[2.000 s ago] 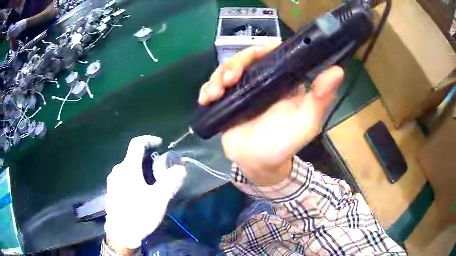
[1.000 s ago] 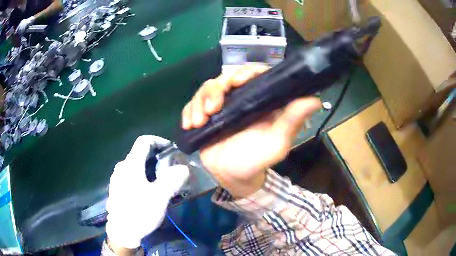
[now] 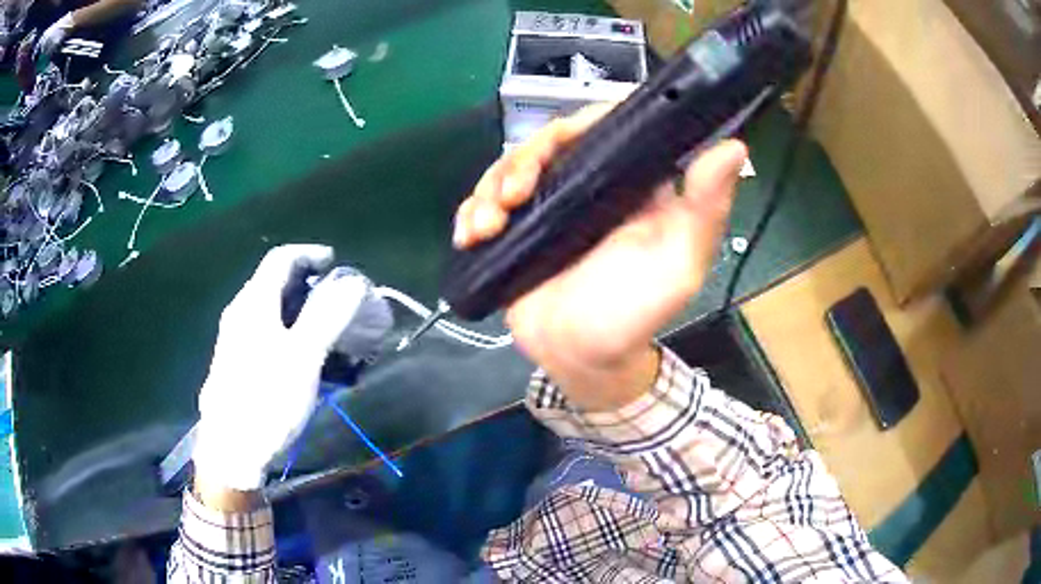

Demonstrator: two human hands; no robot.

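Note:
My left hand (image 3: 260,359), in a white glove, holds a handle body (image 3: 178,459) with a round wired unit (image 3: 363,317) at its black end. The glove covers most of the handle. A white lead trails right from the unit and blue wires (image 3: 368,438) hang below. My bare right hand (image 3: 616,268) grips the black electric screwdriver (image 3: 616,160), tilted down to the left. Its steel bit (image 3: 422,327) points toward the unit with a small gap, touching nothing that I can see. A screw at the tip cannot be made out.
Many round units (image 3: 86,148) are heaped on the green belt (image 3: 377,194) at the left. The screw feeder (image 3: 571,69) stands behind my right hand. Cartons (image 3: 913,137) and a phone (image 3: 872,357) are at the right. Another person's hand (image 3: 51,43) shows top left.
My left hand has moved up and left with the handle and unit, turning the unit. My right hand has drawn the screwdriver back to the right, and its bit is now clear of the unit.

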